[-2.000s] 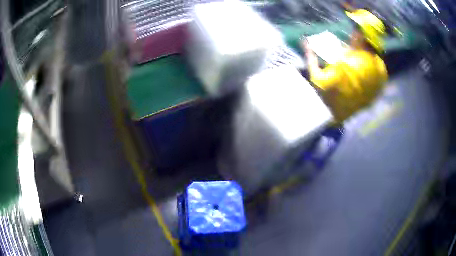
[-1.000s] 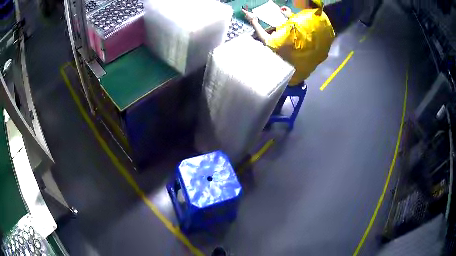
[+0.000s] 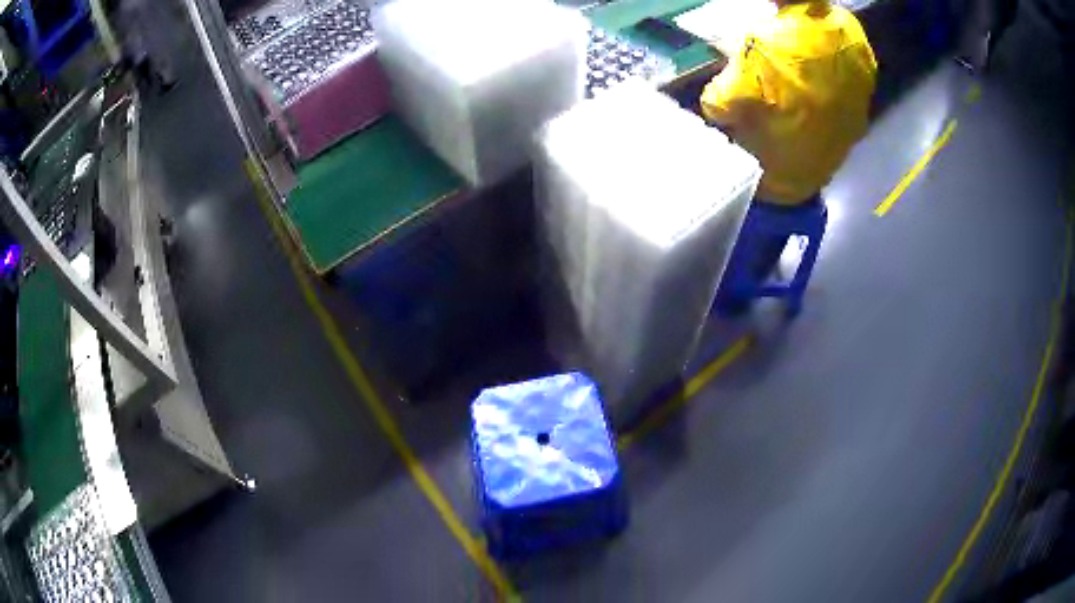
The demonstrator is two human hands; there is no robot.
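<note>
Neither of my hands is in the picture. A blue plastic stool (image 3: 545, 441) with a square top and a centre hole stands on the floor nearest in front of me. A tall whitish translucent tray stack (image 3: 631, 259) stands behind it to the right. A second translucent stack (image 3: 477, 88) stands on the green-topped side bench (image 3: 365, 189). A pink-red bin or box (image 3: 336, 121) with trays of round parts (image 3: 309, 50) on top is at the bench's left. Another tray of round parts (image 3: 80, 548) lies at the lower left on the conveyor.
A person in yellow (image 3: 802, 100) sits on another blue stool (image 3: 784, 253) at the back right, facing the bench. The green conveyor belt (image 3: 45, 389) and its bright steel rail (image 3: 104, 436) run along the left edge. Yellow lines (image 3: 375, 406) mark the grey floor.
My view has shifted, so the near stool, stacks and person appear further right than a second ago. More of the conveyor shows at left. The person's arms and hands are now hidden.
</note>
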